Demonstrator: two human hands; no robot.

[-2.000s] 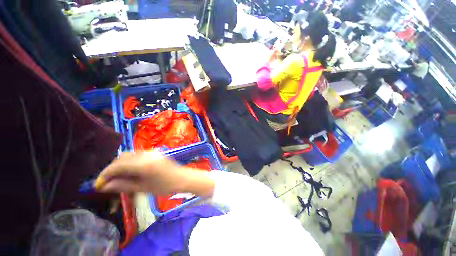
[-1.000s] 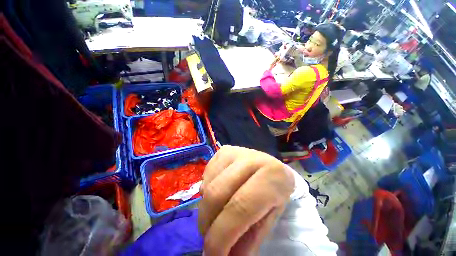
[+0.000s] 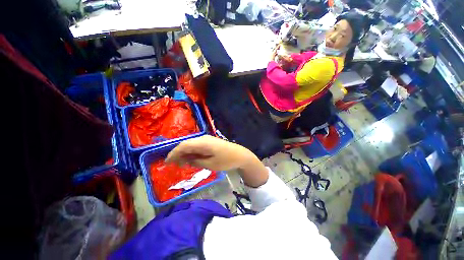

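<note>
My right hand (image 3: 211, 152), in a white sleeve, reaches left across the middle, above a blue crate holding red-orange plastic. Its fingers are loosely bent and point left. I see nothing in it, though the fingertips are blurred. A clear plastic bag (image 3: 84, 228), whitish and crumpled, is at the lower left, its lower part cut off by the picture's edge. Its contents are not clear. My left hand is not in view. My purple vest or apron (image 3: 170, 228) shows at the bottom.
Blue crates (image 3: 175, 198) with red-orange plastic bags (image 3: 163, 122) stand on the floor. A seated person (image 3: 310, 76) in yellow and pink faces this way beside a pale table (image 3: 247, 48) with dark cloth. Dark hanging cloth (image 3: 46, 132) fills the left. Black strips (image 3: 313, 185) lie on the floor.
My right hand came up from the lower left, close to the camera with fingers closed, and has now moved down and away, fingers looser. The seated person has turned towards me.
</note>
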